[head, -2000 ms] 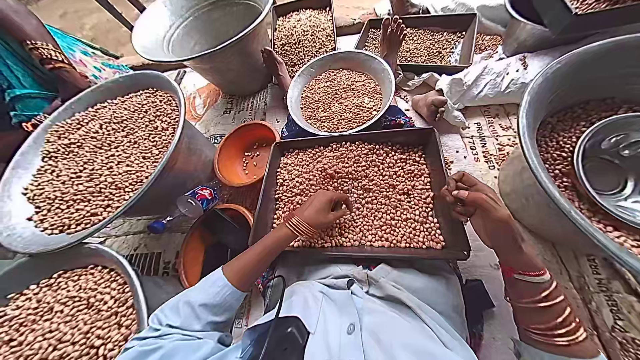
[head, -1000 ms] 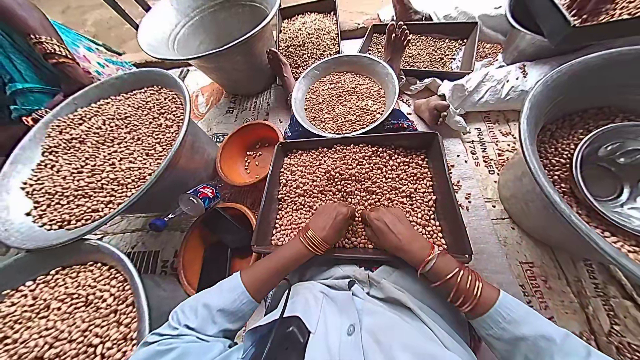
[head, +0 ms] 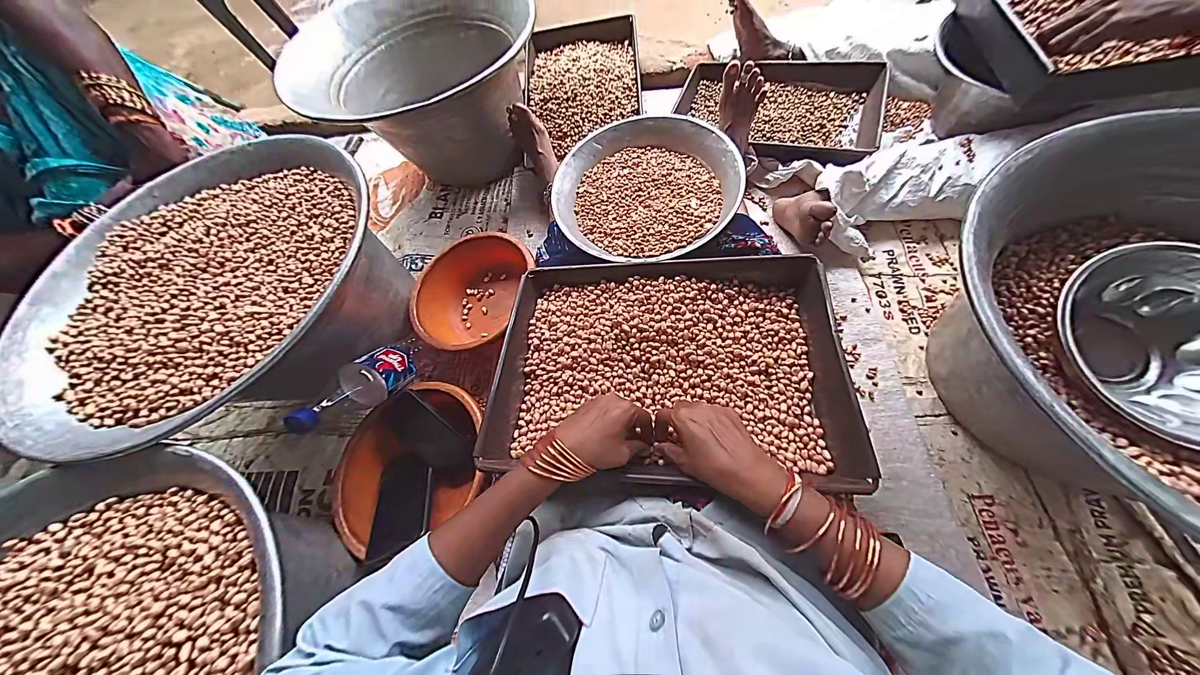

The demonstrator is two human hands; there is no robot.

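Note:
A dark metal tray (head: pixel 848 412) of reddish-brown nuts or seeds (head: pixel 666 347) lies in front of me. Above its near edge my left hand (head: pixel 602 431) and my right hand (head: pixel 710 441) are curled with their fingertips close together. Whether anything is pinched between those fingers is hidden. Just beyond the tray stands a metal bowl (head: pixel 734 192) filled with similar pieces. An orange bowl (head: pixel 433 298) with a few pieces in it is at the tray's left side, and a second orange bowl (head: pixel 352 511) below it holds dark flat objects.
Large metal tubs of nuts stand at left (head: pixel 349 164) and lower left (head: pixel 267 562). At right, a tub (head: pixel 980 244) holds nuts and a metal basin (head: pixel 1073 291). A plastic bottle (head: pixel 375 373) lies near the orange bowls. Other people's feet (head: pixel 804 217) are beyond.
Two seconds ago my right hand was raised past the tray's right edge and my left was over the nuts. Both have come together at the near edge, where they were one second ago too.

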